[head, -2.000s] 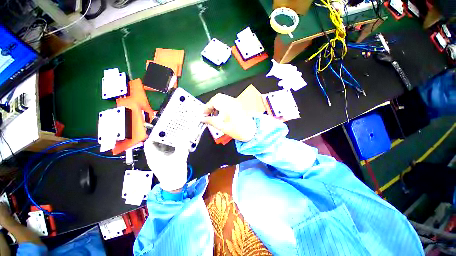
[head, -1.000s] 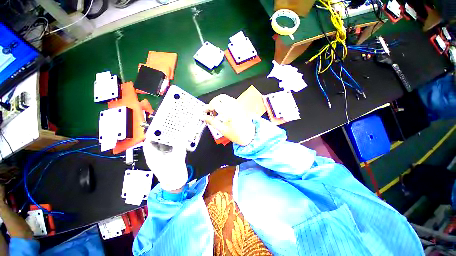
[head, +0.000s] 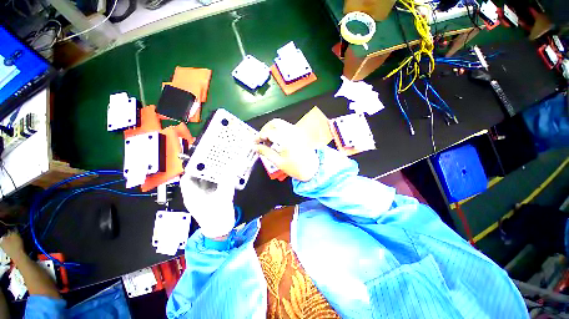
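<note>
A white square unit with dark corner dots is held up, tilted, above the black bench edge. My left hand, in a white glove, grips its lower left corner. My right hand, in a white glove with fingertips that look bare, is at the unit's right edge; its fingers are bent together there, and whether they grip the unit or something small is too blurred to tell. Other white units lie at the left, at the lower left and at the right.
The green surface carries white units, orange pads and a dark unit. Crumpled white paper, a tape roll and yellow cables are at right. A mouse, blue cables and another person's arm are at left.
The units and pads on the green surface have shifted left. The other person's arm at the lower left has moved. My hands and the held unit have stayed nearly in place.
</note>
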